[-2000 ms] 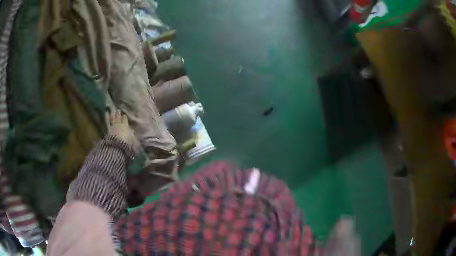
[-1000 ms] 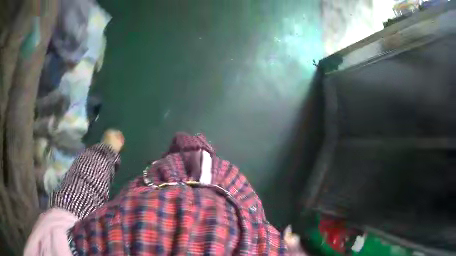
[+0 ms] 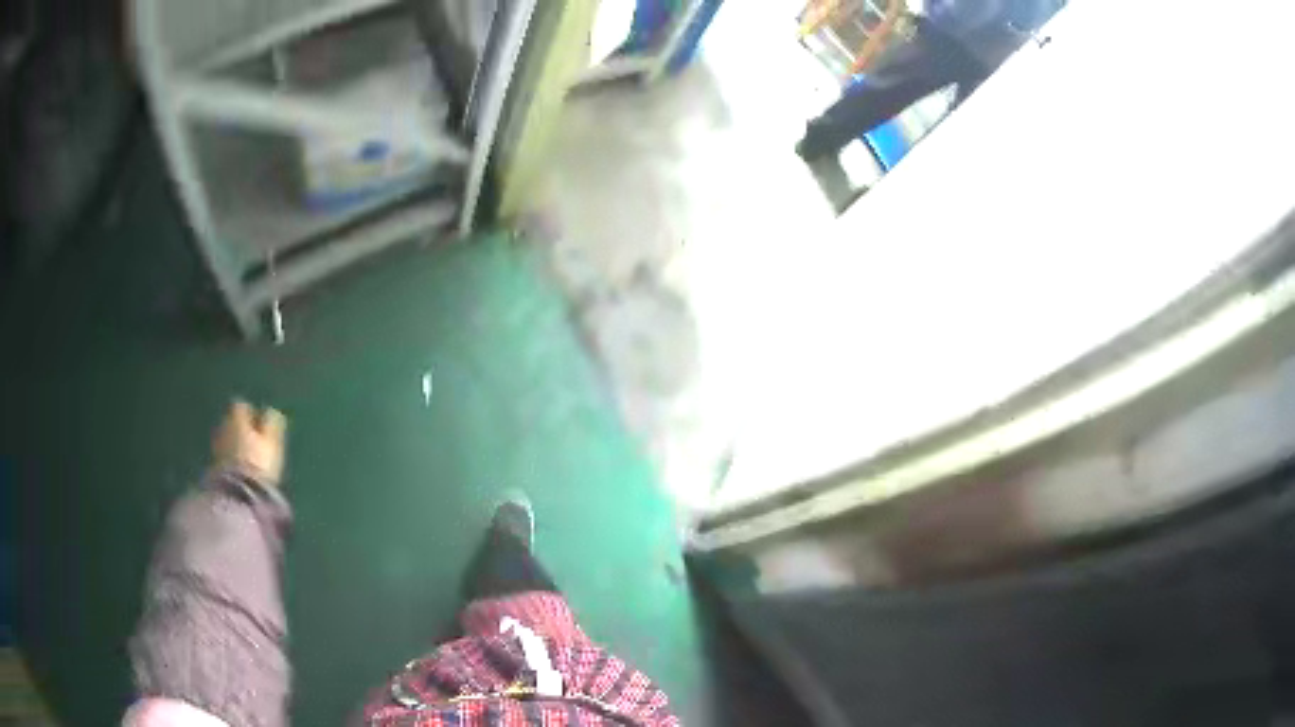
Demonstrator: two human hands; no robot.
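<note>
My left hand hangs at the lower left over the green floor. It is small and blurred, its fingers look loosely bent, and nothing shows in it. My right hand is not in the picture. My red checked garment and one shoe show at the bottom centre. With no work in hand, the nearest thing ahead is a light metal shelf rack at the upper left, with a white and blue item on it.
A bright opening with a pale threshold lies ahead and right. A person's dark-trousered leg shows beyond it. A pale-edged wall or frame curves along the right, above a dark surface. Small white scraps lie on the floor.
The view has moved from the fabric piles, past the floor and large dark surface, to the rack and bright opening. My left hand has left the fabric. The blurred shape at lower right is gone.
</note>
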